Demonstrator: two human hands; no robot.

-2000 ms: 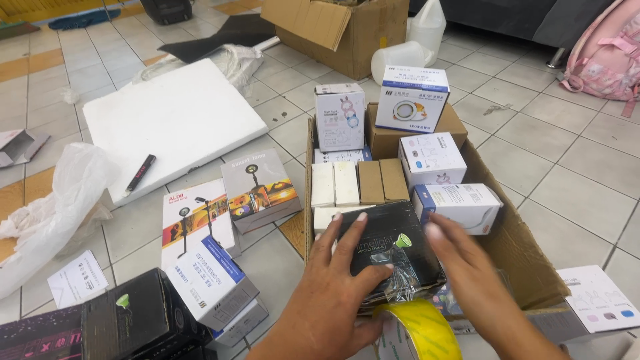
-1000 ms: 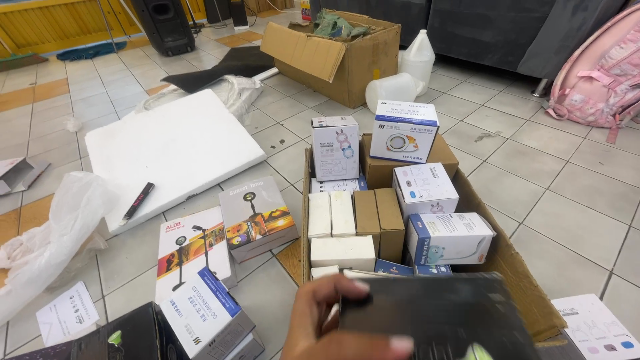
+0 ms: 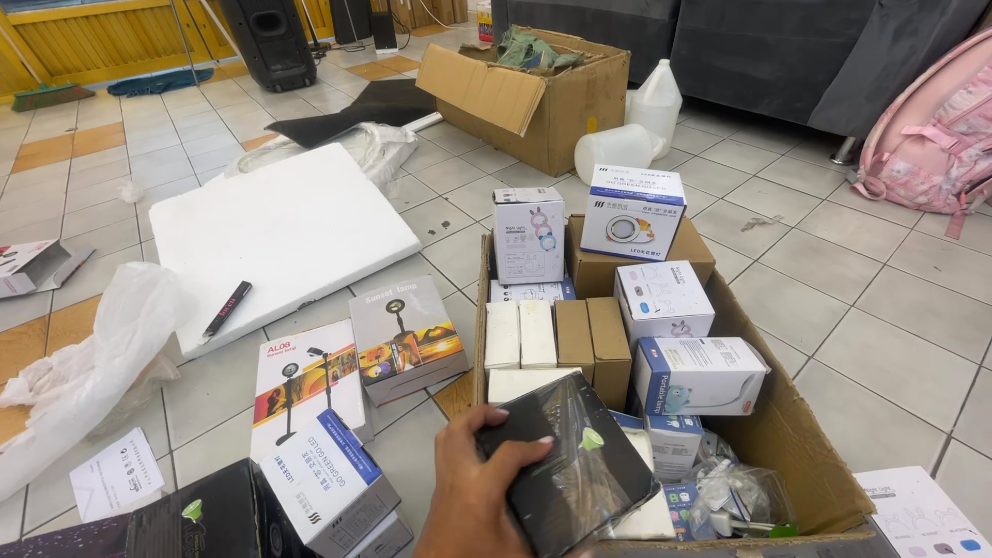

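Note:
My left hand grips a black box by its near left side, thumb on the upper face. The box is tilted, with clear plastic or tape and a green-and-white mark on that face. It is held over the near part of an open cardboard carton. Inside the carton are white boxes, brown boxes, a portable lamp box, night light boxes and a clear bag of small parts. A sliver of skin shows under the black box; my right hand cannot be made out.
Left of the carton lie sunset lamp boxes, an LED light box, another black box and a white foam board with a marker. Behind stand a larger carton and plastic jugs. A pink backpack is at right.
Both hands were on the black box two seconds ago; now only my left plainly holds it, and the box has been turned and tilted. The yellow tape roll beside it has gone from view.

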